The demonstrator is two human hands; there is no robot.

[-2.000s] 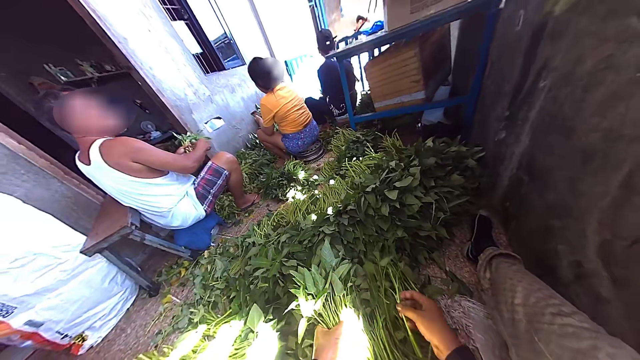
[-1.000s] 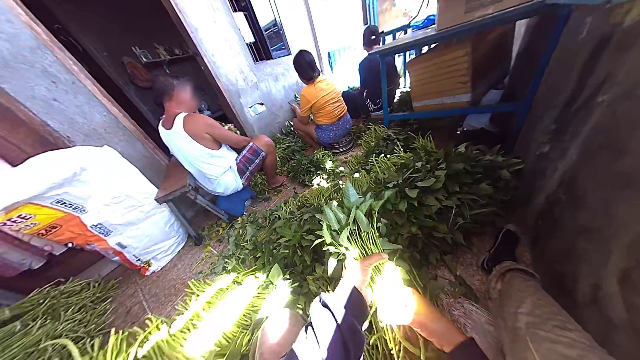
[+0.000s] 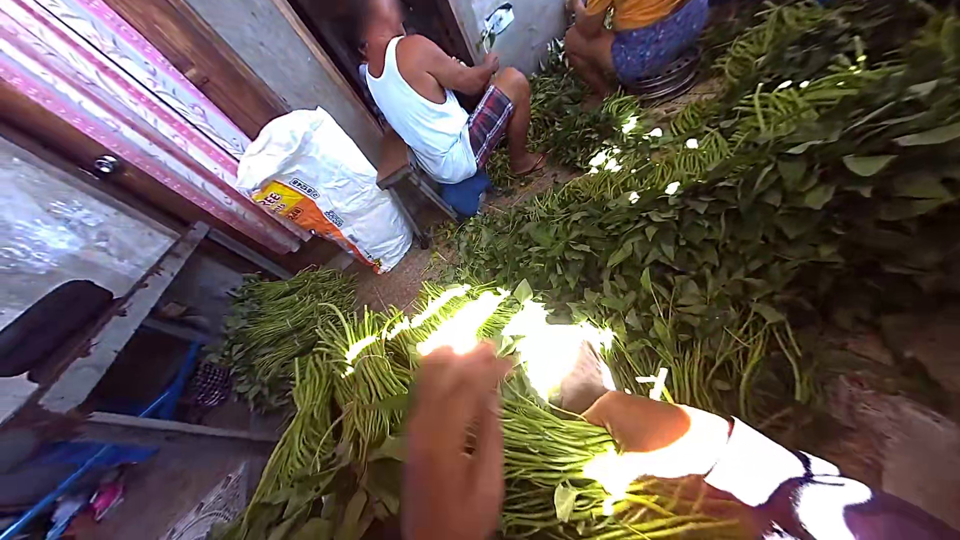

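Note:
Green leafy stems (image 3: 555, 435) lie in bundles below and between my hands. My left hand (image 3: 459, 390) is at the lower middle, blurred, its fingers reaching to the sunlit bundles; whether it grips any stems cannot be made out. My right hand (image 3: 585, 375) lies right of it, in glare so strong that its fingers and anything in them are hidden. Tied bundles (image 3: 360, 382) stand side by side to the left of my left hand. A large heap of leafy greens (image 3: 660, 240) spreads beyond my right hand.
A person in a white tank top (image 3: 431, 105) sits on a wooden bench (image 3: 397, 165) behind a white printed sack (image 3: 330, 180). Another person in an orange top (image 3: 645, 22) sits on a metal wheel rim (image 3: 667, 86). More stems (image 3: 289, 322) lie by a wooden frame (image 3: 127, 330) at left.
The view has swung left and down. The bunch of stems held up in my hands one second ago no longer shows raised there; my hands are now over the bundles.

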